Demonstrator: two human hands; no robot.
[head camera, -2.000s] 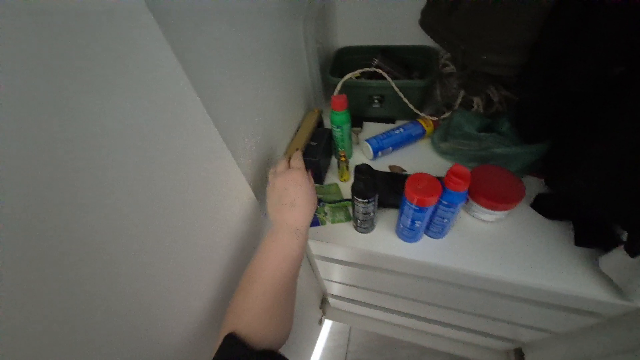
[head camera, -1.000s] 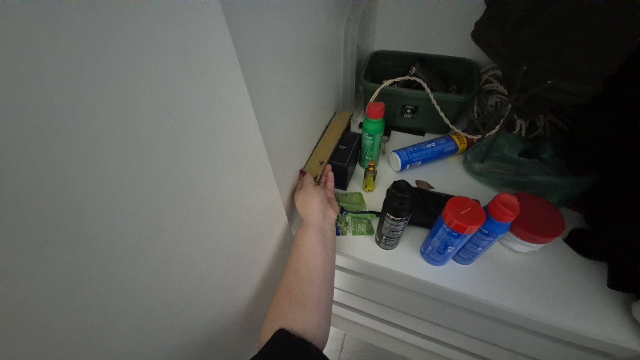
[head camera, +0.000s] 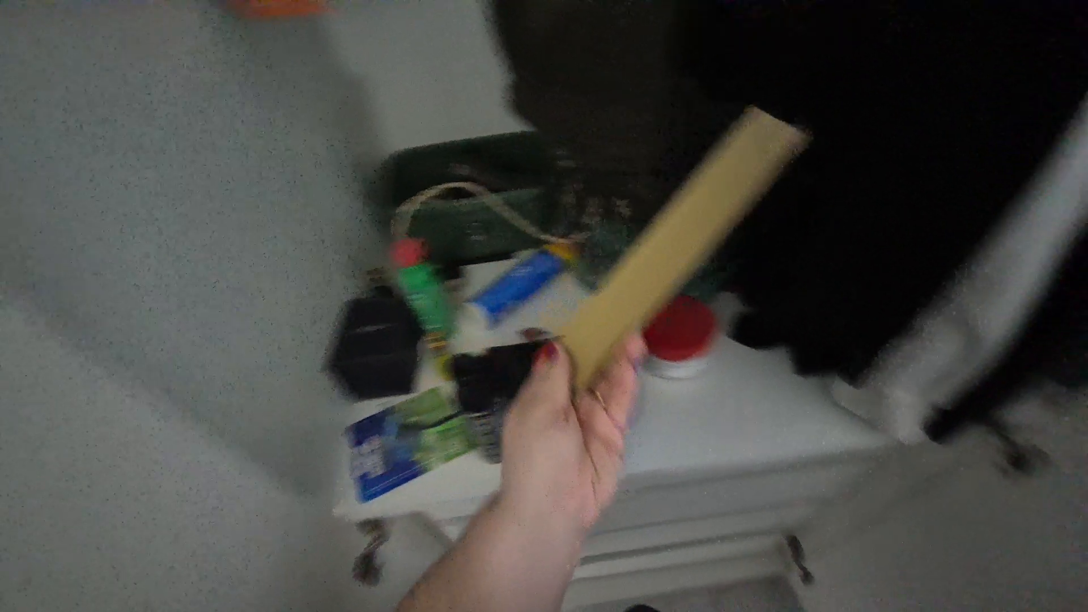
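Observation:
My left hand holds the lower end of a long, flat tan strip between thumb and fingers. It is raised over a white drawer unit's top, tilted up to the right; blur hides its material. Left of the hand lie a blue and green packet and a black box. Behind stand a green bottle with a red cap and a small yellow bottle; a blue canister lies on its side. A red-lidded tub is right of the strip. My right hand is out of view.
A dark green bin with a light rope stands at the back. Dark hanging fabric fills the upper right. A pale wall borders the left. A black item lies partly behind my hand.
My left hand has lifted the tan strip from beside the black box at the wall and brought it right, nearer the camera. The view has shifted and is blurred.

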